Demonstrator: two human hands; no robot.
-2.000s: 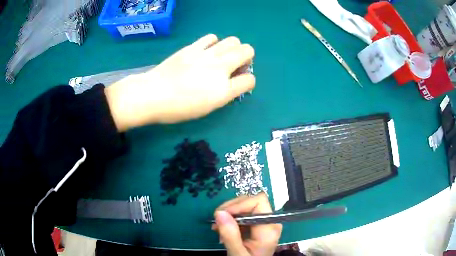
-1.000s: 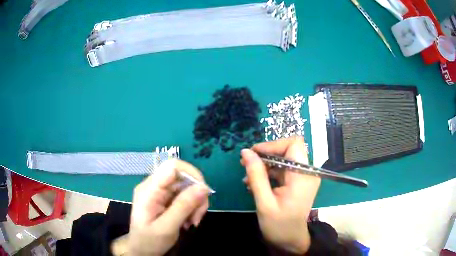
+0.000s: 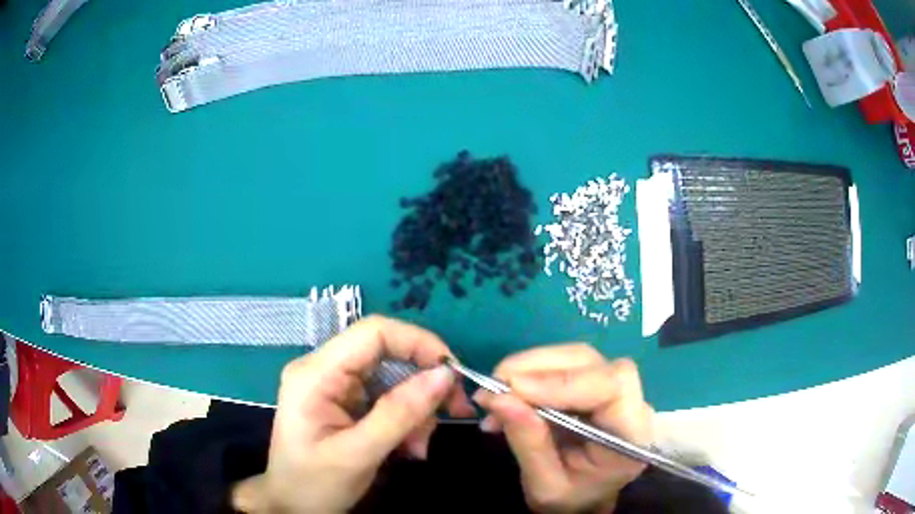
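My left hand (image 3: 351, 412) is closed on a mesh watch band (image 3: 393, 374), of which only a small grey part shows between the fingers. My right hand (image 3: 572, 422) holds the silver tweezers (image 3: 602, 436). The tweezers' tip touches or nearly touches the band's end at my left fingertips; any small part there is too small to tell. The pile of black inserts (image 3: 467, 226) lies beyond my hands. The pile of silver metal pieces (image 3: 590, 244) is right of it, beside the dark-framed parts tray (image 3: 778, 246).
A small stack of mesh bands (image 3: 191, 319) lies at the left near the table edge. A larger stack (image 3: 381, 42) lies at the back. A thin brush (image 3: 775, 48), a white bottle (image 3: 848, 66) and a red holder (image 3: 871, 22) are back right. A red stool (image 3: 62, 390) stands below left.
My right hand has brought the tweezers' tip leftward to the band end in my left hand. My left hand has moved slightly right. Earlier, my left hand was over the back stack.
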